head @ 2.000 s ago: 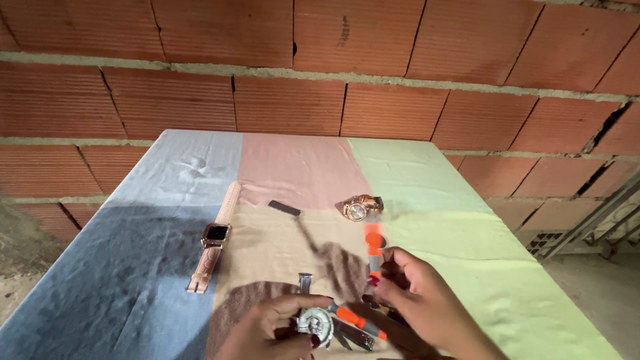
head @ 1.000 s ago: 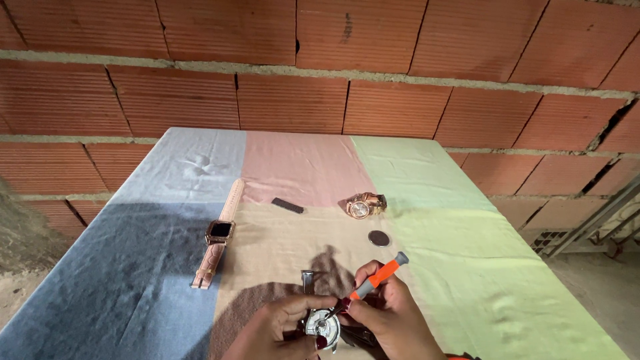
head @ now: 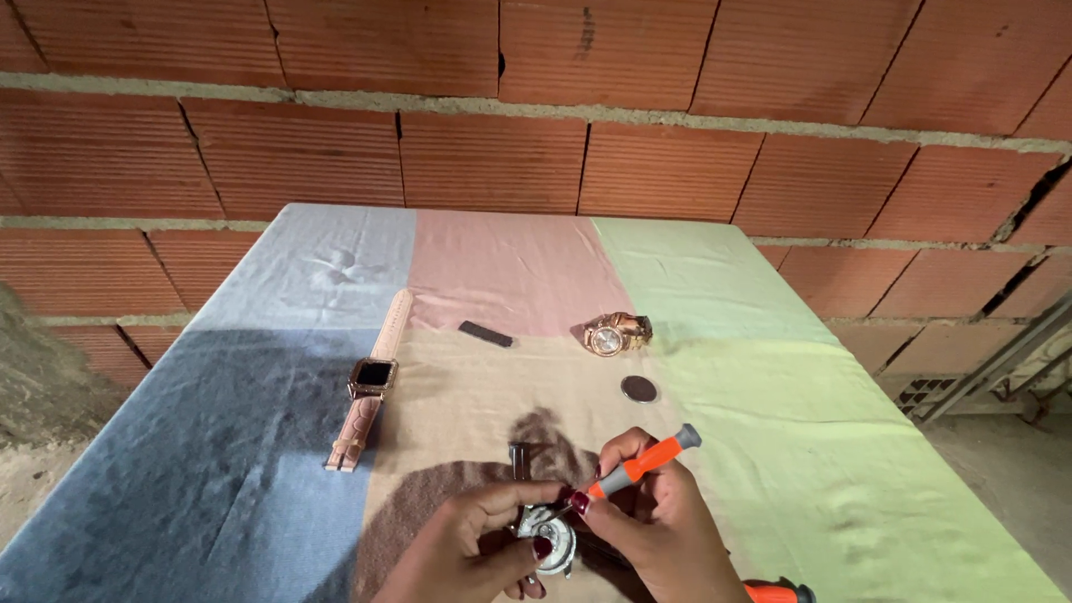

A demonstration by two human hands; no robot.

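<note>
My left hand [head: 477, 544] grips a wristwatch [head: 548, 543] by its round case, the thumb pressing on the case. The watch's inside seems exposed, and part of a dark strap [head: 519, 462] extends beyond the fingers. In my right hand [head: 653, 519] is an orange and grey precision screwdriver [head: 641, 466], tilted, with its thin tip at the watch case. Whether the tip touches a part inside cannot be told. Beyond my right hand lies a dark round disc with a shiny rim [head: 640, 389].
A pink-strapped smartwatch [head: 373, 377] lies at the left, a short black strip [head: 486, 333] near the middle, and a rose-gold wristwatch [head: 610, 337] behind the disc. A second orange-handled tool [head: 775, 593] is at the front edge of view. A brick wall [head: 494, 159] stands behind the cloth-covered table [head: 511, 260].
Two seconds ago the screwdriver was held upright, away from the watch; now it slants down to the case. The round disc shows on the cloth, as it did one second ago.
</note>
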